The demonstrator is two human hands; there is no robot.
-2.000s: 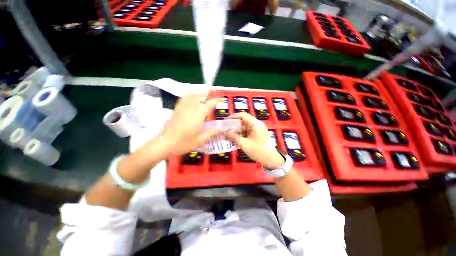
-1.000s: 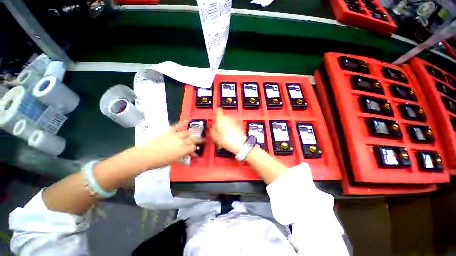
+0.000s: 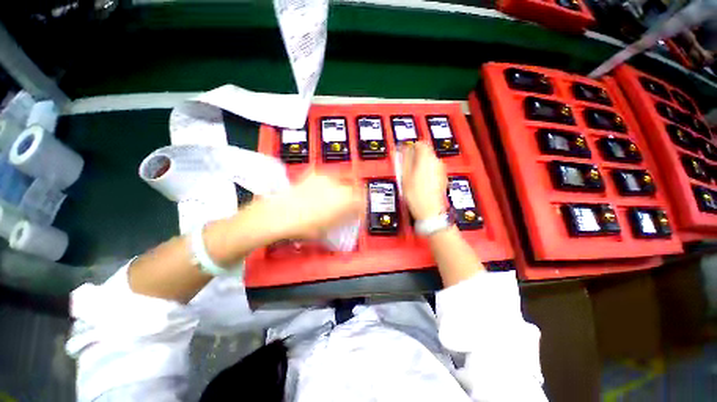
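A red tray (image 3: 338, 268) with black devices (image 3: 382, 206) in two rows lies in front of me; the visible devices carry pale labels. My left hand (image 3: 326, 206), blurred, is over the tray's lower left pockets and holds a label strip, whose white end (image 3: 343, 235) hangs below the fingers. The strip runs back to a loose roll (image 3: 163, 166) left of the tray. My right hand (image 3: 423, 179) is over the tray right of centre, fingers together, with a thin white piece (image 3: 398, 166), apparently a label, along its fingertips. The hands and left forearm hide some pockets.
Stacked red trays (image 3: 542, 255) with devices stand at right, another (image 3: 629, 78) beyond. Spare label rolls (image 3: 45, 157) stand at far left. A printed label web (image 3: 303, 39) hangs over the green conveyor (image 3: 181, 55). Brown cartons (image 3: 554, 334) are below at right.
My left hand has moved right and now holds the strip. My right hand has moved right and away from me. The loose strip by the roll has shifted. The view has shifted slightly.
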